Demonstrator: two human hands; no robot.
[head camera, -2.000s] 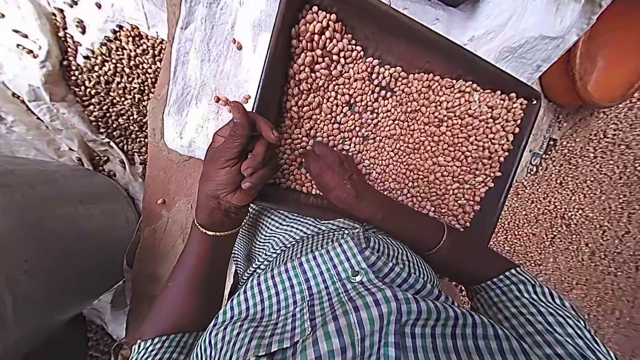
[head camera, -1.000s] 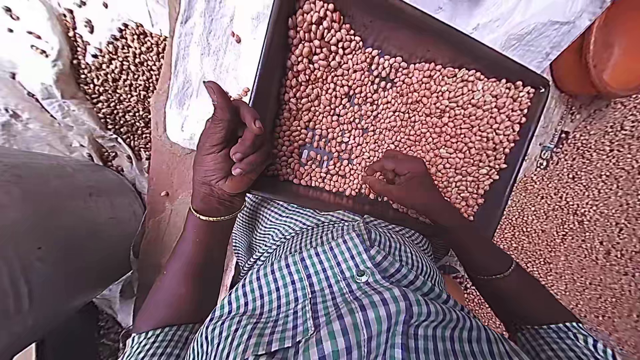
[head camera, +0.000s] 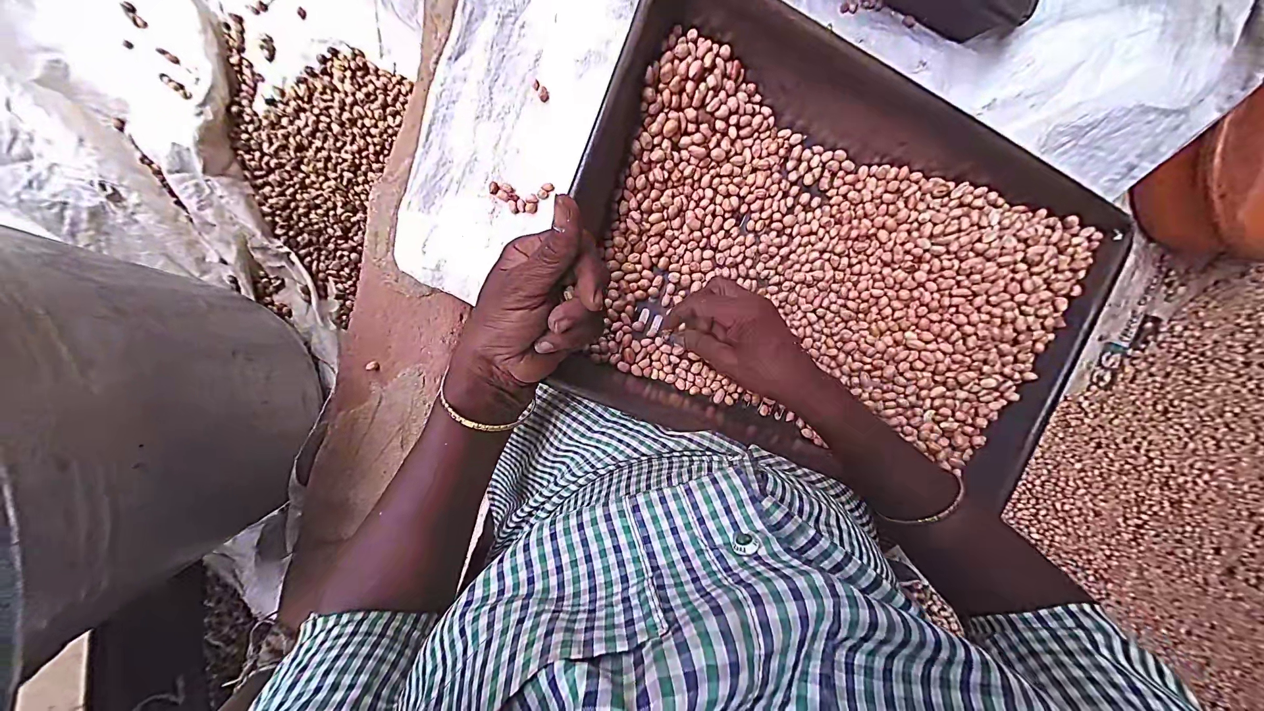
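Shelled peanuts with pinkish skins cover most of a dark shallow tray in front of me. My left hand is curled above the tray's left edge, thumb up; something small and pale shows between its fingers, but I cannot tell what is held. My right hand is over the lower left part of the peanuts, fingertips down at a small gap where the tray's bottom shows. Whether its fingers pinch a peanut is unclear. Several loose kernels lie on a white sheet just beyond my left thumb.
A heap of darker kernels lies on white sacking at the left. A large grey rounded object stands at the lower left. Right of the tray are an orange container and a wide spread of peanuts.
My right hand has moved left across the peanuts since one second ago, towards my left hand. My left hand's fingers stay curled near the tray's left edge.
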